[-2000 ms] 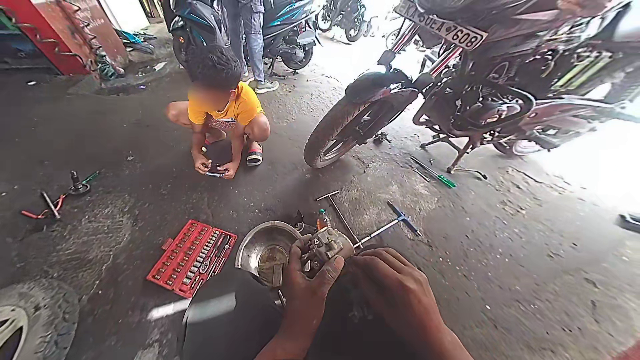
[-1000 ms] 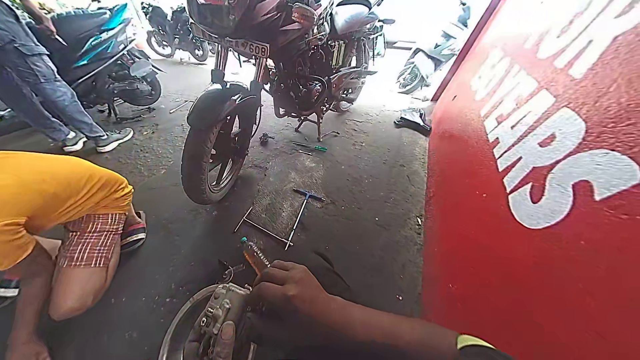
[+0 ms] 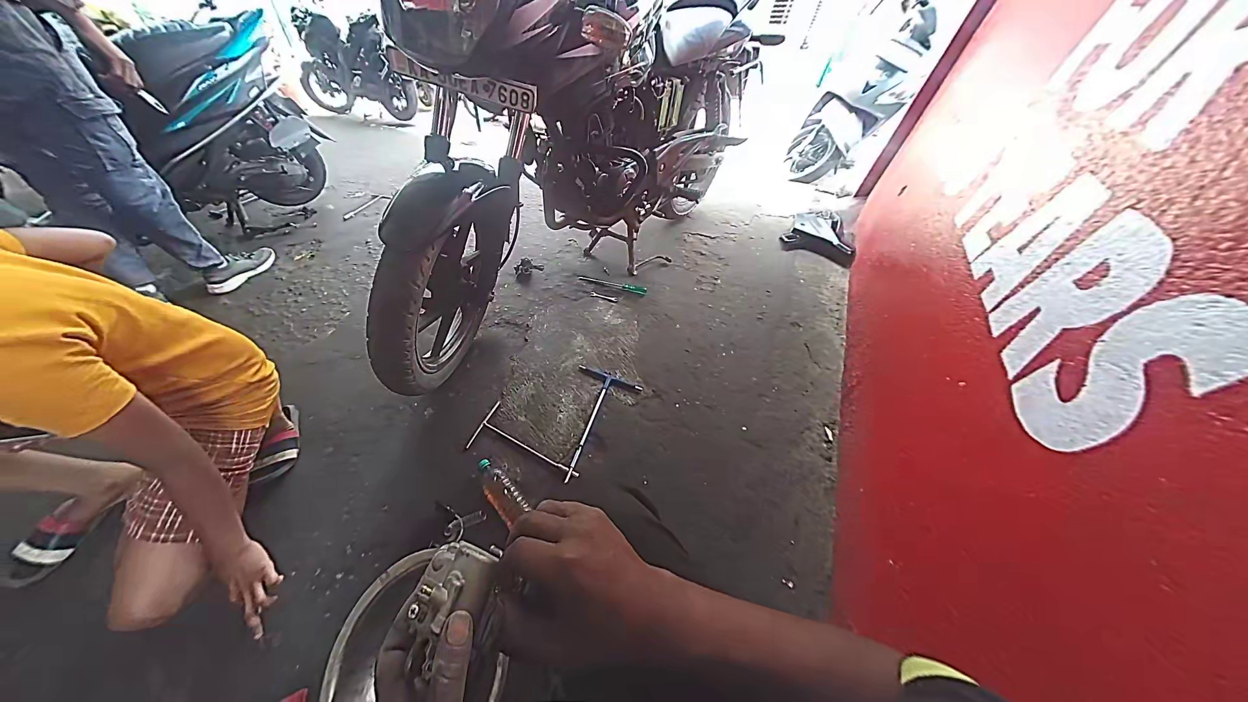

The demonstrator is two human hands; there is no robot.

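My left hand point(image 3: 439, 658) grips a grey metal brake caliper point(image 3: 453, 585), its thumb along the near side, above a round metal basin point(image 3: 341, 634). Against the caliper's right side rests my right hand point(image 3: 575, 575), its fingers curled; whether they hold anything is hidden. Just beyond the fingers, a clear plastic bottle point(image 3: 505, 495) with a green cap and orange liquid shows partly. A small wire-like part point(image 3: 460, 525) lies by the basin's far edge.
A blue-handled T-wrench point(image 3: 593, 419) and another T-bar wrench point(image 3: 522, 444) lie ahead, with a green-handled screwdriver point(image 3: 614, 285) farther off. A motorcycle point(image 3: 439, 263) stands beyond. A crouching person point(image 3: 146, 341) is at left; a red wall point(image 3: 975, 546) stands at right.
The view has swung right since the first frame. The crouching person, who held a small dark object in both hands two seconds ago, now leans forward with a hand low near the ground.
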